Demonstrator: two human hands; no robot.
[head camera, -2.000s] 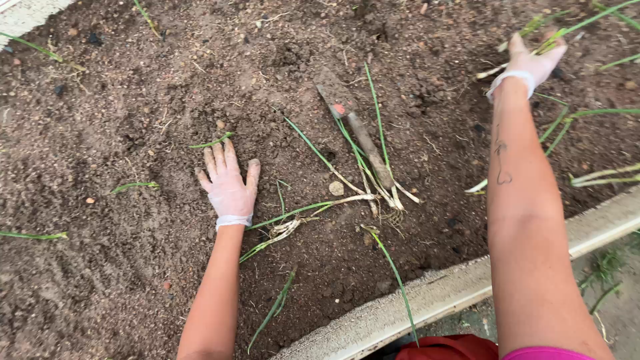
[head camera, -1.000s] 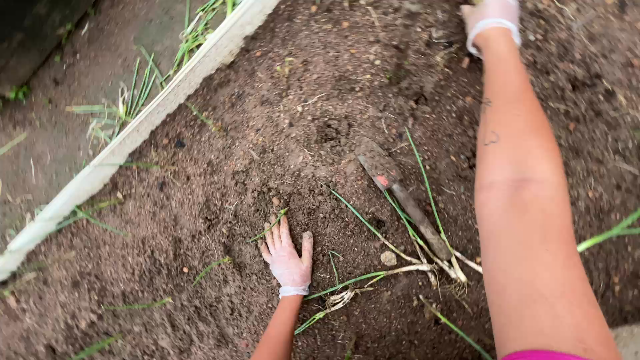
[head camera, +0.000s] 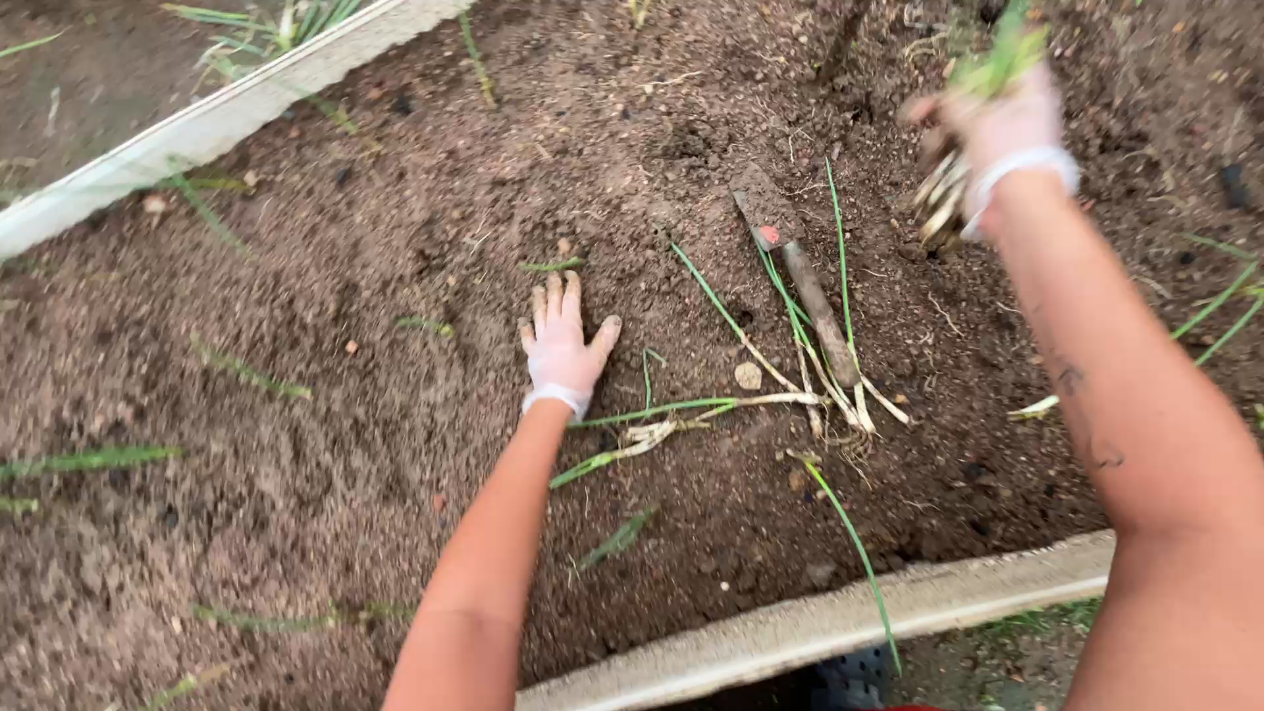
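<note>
My left hand, in a thin clear glove, rests flat on the soil with its fingers spread, just below a short green shoot. At the upper right my gloved right hand is closed around a bunch of green onion plants, white ends down; motion blurs it. Between the hands lie loose green onions with roots. A hand trowel with a worn handle lies among them, its soil-covered blade toward the top.
A pale concrete edging bounds the bed below, and another pale edging crosses the upper left. Beyond that one lie more green onions. Short green shoots stand in the soil at left. A dark perforated shoe shows below the lower edging.
The right hand, at the top edge of the view one second ago, is now lower and nearer the trowel, with a bunch of onions visible in it. The left hand stays on the soil. The view has shifted.
</note>
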